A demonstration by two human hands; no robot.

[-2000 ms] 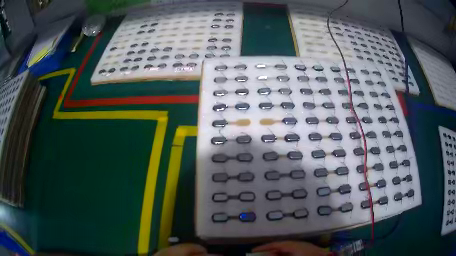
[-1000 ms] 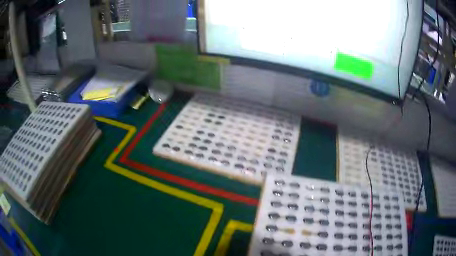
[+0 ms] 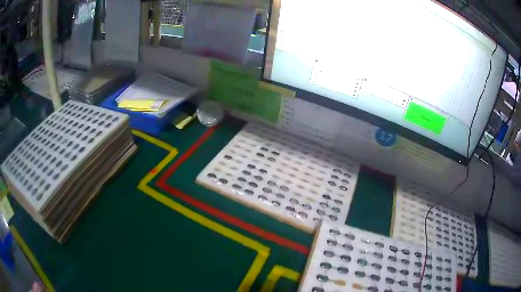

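The nearest white foam tray lies at the bottom right, cut off by the lower edge. It holds rows of small dark oval parts, many joined in pairs by thin strips. Two tan pieces show among them. A small blurred sliver at the bottom left edge seems to be my left hand; its fingers and any hold are hidden. My right hand is not in view. Thin red and black test leads hang across the tray.
A thick tray stack stands at left. Behind it is a blue bin with papers and yellow slips. Partly filled trays lie behind the near tray. A large monitor shows a green box. Yellow and red tape crosses the green mat.
The view has swung up and left, bringing in the monitor and more of the tray stack. Both hands at the near tray's front edge have left view; a sliver now shows bottom left.
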